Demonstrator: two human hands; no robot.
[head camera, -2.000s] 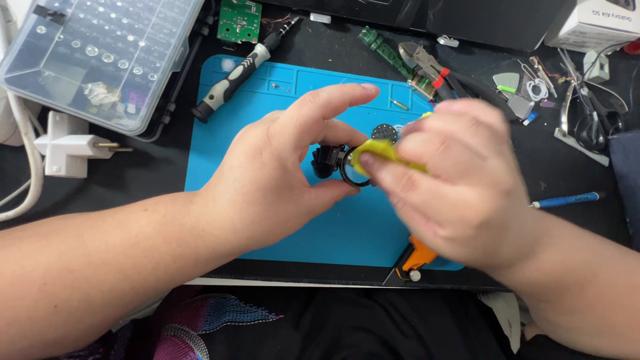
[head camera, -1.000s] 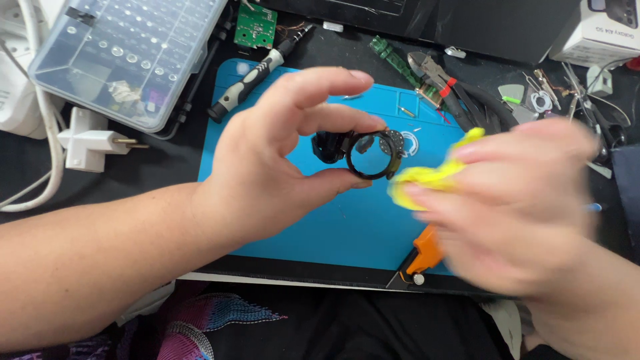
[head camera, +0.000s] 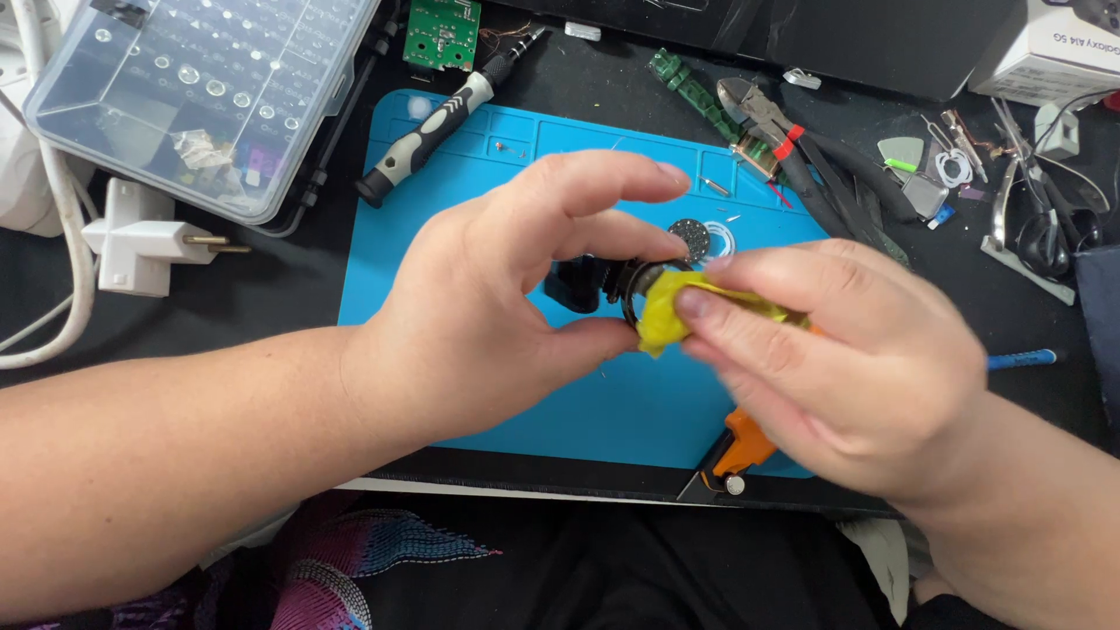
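My left hand (head camera: 516, 289) grips a black watch case (head camera: 623, 282) by its rim between fingers and thumb, above a blue silicone work mat (head camera: 560, 402). Its dark strap part (head camera: 575, 284) shows inside the curl of the hand. My right hand (head camera: 840, 350) pinches a yellow cloth (head camera: 669, 311), which lies against the face side of the case and covers much of it. Just behind the case, a dark speckled disc (head camera: 689, 238) and a white ring (head camera: 720, 239) rest on the mat. An orange utility knife (head camera: 744, 444) lies below my right hand, partly hidden by it.
A precision screwdriver (head camera: 429, 136) lies across the mat's left corner, near a green circuit board (head camera: 442, 33). Left are a clear parts box (head camera: 201, 96) and a white plug adapter (head camera: 140, 238). Diagonal cutters (head camera: 779, 131), scissors (head camera: 1041, 210) and a blue pen (head camera: 1022, 360) lie right.
A second ago the yellow cloth was apart from the case, whose round glass showed; my right hand has moved left and the cloth is against it again. My left hand keeps its grip.
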